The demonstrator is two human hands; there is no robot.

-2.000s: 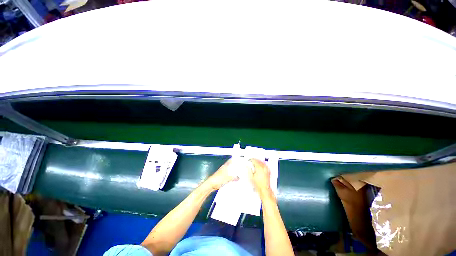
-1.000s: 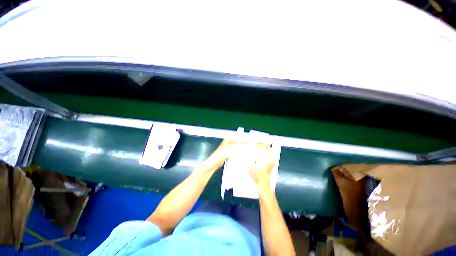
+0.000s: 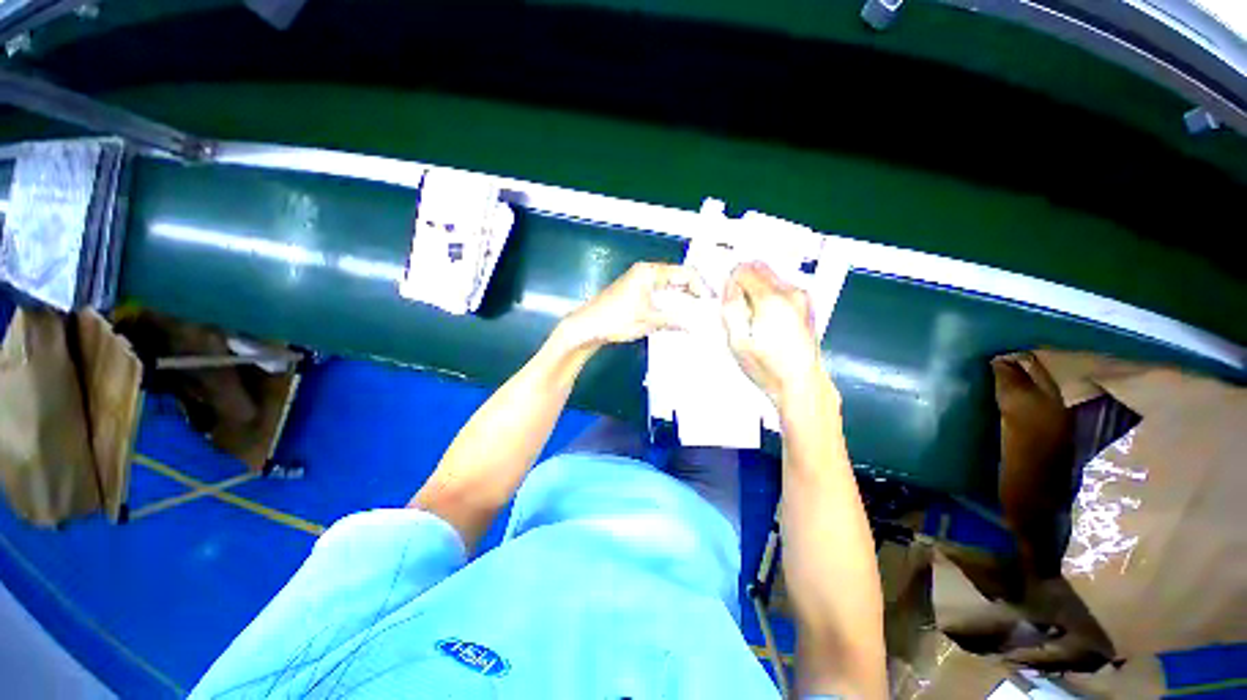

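A loose stack of white paperboard blanks (image 3: 718,397) lies on the green bench ledge in front of me, with notched ends at its far and near edges. My left hand (image 3: 640,304) is at the stack's left side, fingers bent and pinched on a white blank. My right hand (image 3: 769,326) is over the right part, fingers curled down on the same white piece. The glare hides the piece's outline and the fingertips' exact hold. A smaller white pile (image 3: 458,244) with dark marks lies left of the stack.
A plastic-wrapped flat stack (image 3: 52,226) lies at the bench's far left. A recessed green belt (image 3: 574,144) runs behind the rail. A large brown carton or bag (image 3: 1183,506) with shiny tape is at right. Brown cardboard (image 3: 62,410) stands below the bench at left.
The view has tilted down, so the white shelf has mostly left the picture. Both hands stay at the stack; the left hand has come out over its left side, fingers now visible.
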